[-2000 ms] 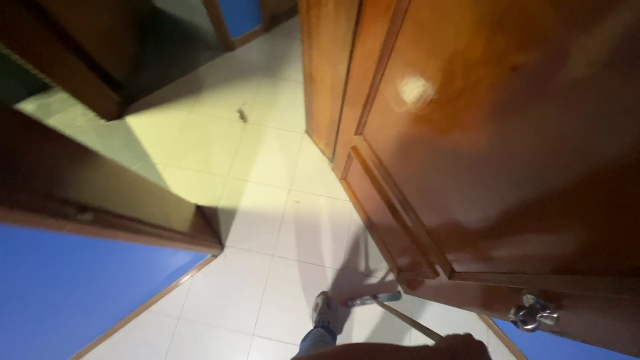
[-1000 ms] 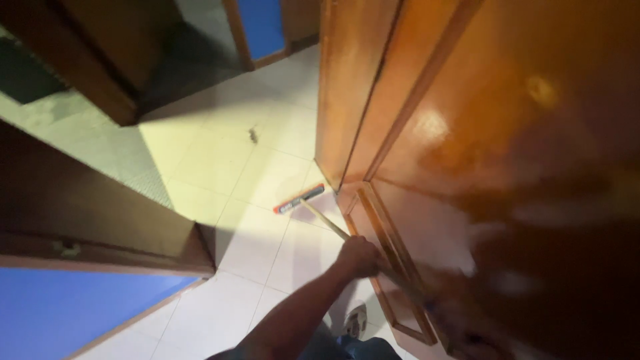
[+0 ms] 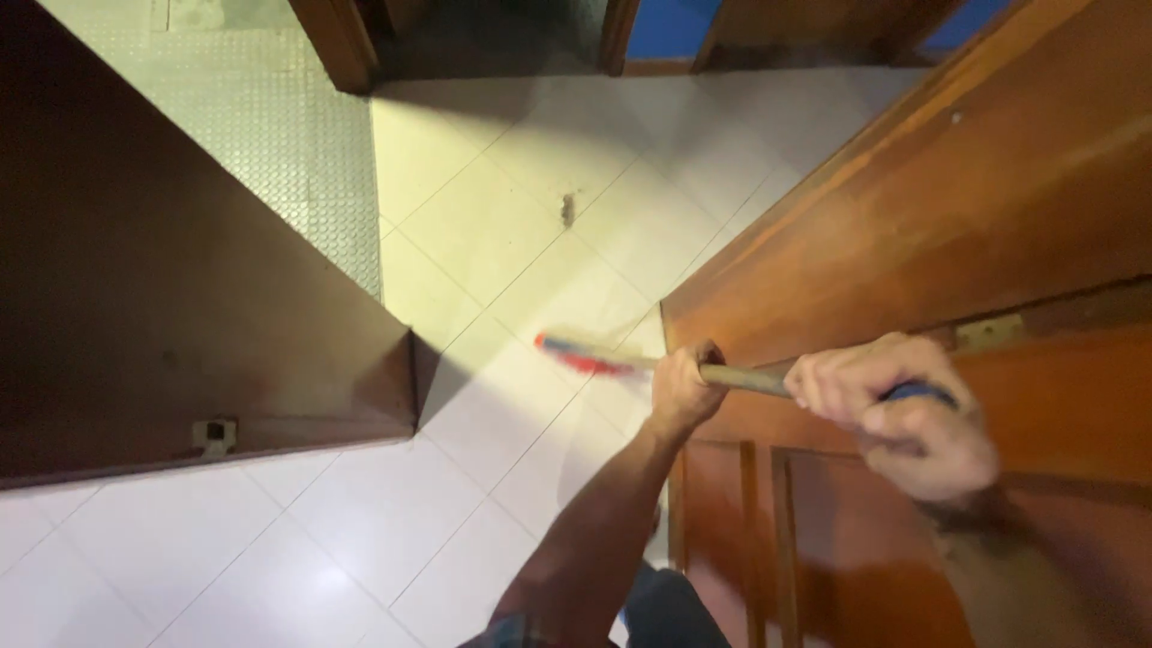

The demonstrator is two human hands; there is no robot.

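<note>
A broom with a wooden handle [image 3: 749, 379] reaches from the right toward the middle of the floor. My left hand [image 3: 688, 382] grips the handle near the broom head. Farther up, close to the handle's end, my right hand [image 3: 900, 409] is closed around it, blurred, with a bit of blue showing between the fingers. The broom head [image 3: 589, 355], red and blue with red bristles, is blurred and low over or on the white tiles; contact cannot be told. Beyond it a small dark pile of debris [image 3: 568, 211] lies on the tile floor [image 3: 486, 270].
A varnished wooden door [image 3: 900, 234] stands close on the right, beside both hands. At left is a dark wooden door or panel [image 3: 198, 297] with a metal lock plate [image 3: 216, 436]. Textured flooring [image 3: 288, 153] shows behind it, and a dark doorway [image 3: 495, 40] opens at the top.
Two seconds ago the broom head was near my foot; one second ago it was by the door's corner. Now both hands show plainly on the handle. The view has shifted and turned.
</note>
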